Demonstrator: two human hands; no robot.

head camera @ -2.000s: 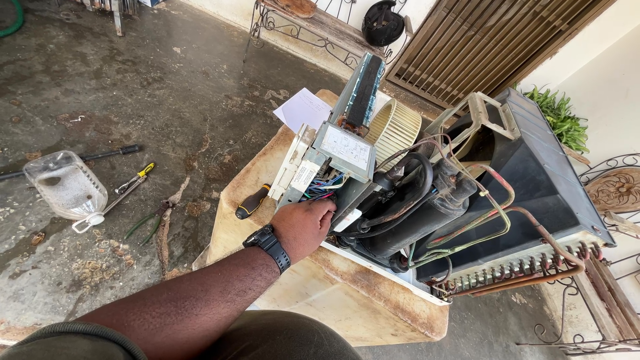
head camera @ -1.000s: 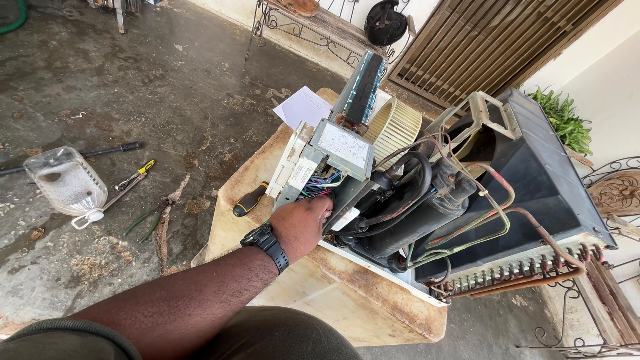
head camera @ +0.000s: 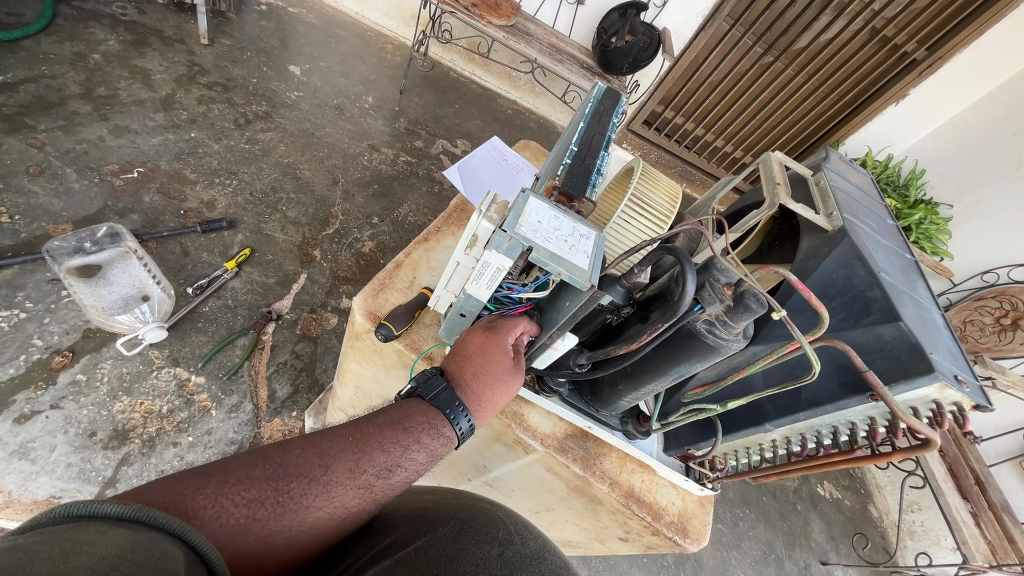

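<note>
My left hand (head camera: 494, 364), with a black watch on the wrist, reaches into the open metal control box (head camera: 558, 232) of a partly stripped air conditioner. Its fingertips are hidden among the coloured wires (head camera: 516, 296), so what they grip does not show. Beside the box stand a black compressor (head camera: 660, 352), bent copper tubes (head camera: 876, 384) and a cream blower wheel (head camera: 636, 200). A screwdriver (head camera: 404, 315) with a black and yellow handle lies on the worn table (head camera: 592, 496), left of the box. My right hand is out of view.
On the concrete floor at left lie a clear plastic jug (head camera: 112, 276), a yellow-handled tool (head camera: 228, 268) and green-handled pliers (head camera: 248, 340). A written sheet of paper (head camera: 490, 170) lies behind the box. The finned coil (head camera: 840, 440) juts past the table's right edge.
</note>
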